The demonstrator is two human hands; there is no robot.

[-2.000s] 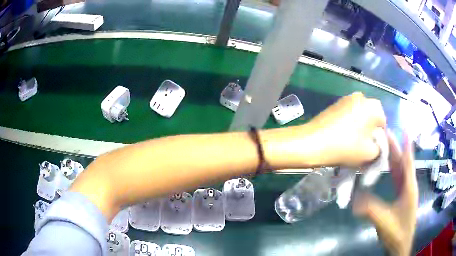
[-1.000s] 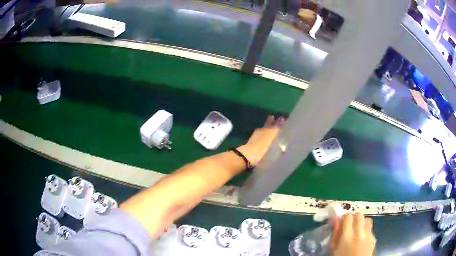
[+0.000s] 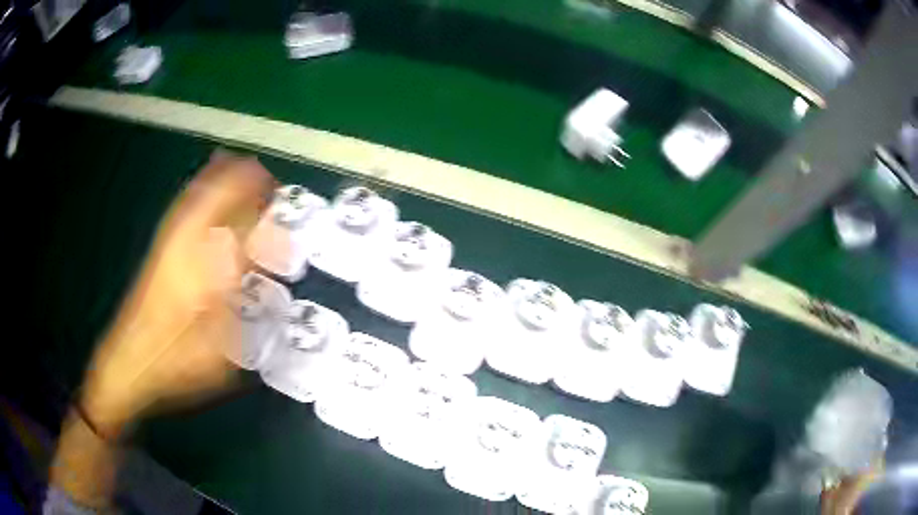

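White plug-in socket adapters [image 3: 465,322] stand in two close rows on the dark green bench, pins up, with part of another at the bottom edge. My left hand [image 3: 176,302], blurred, is at the left end of the rows, its fingers against or just beside the leftmost adapters. Whether it grips one is hidden. My right hand [image 3: 848,497] is cut off at the lower right edge; only a small part shows. A crumpled white wiping cloth [image 3: 852,417], blurred, rises from its fingers.
A cream edge rail [image 3: 523,208] runs across between bench and green belt [image 3: 433,96]. On the belt lie scattered adapters, one with pins sideways [image 3: 596,126], another flat [image 3: 696,144]. A thick grey post [image 3: 805,166] stands at right by the rail.
My left hand has moved from over the belt to the left end of the bench rows. The view has swung left and down, showing more of the rows. The right hand is now mostly out of view.
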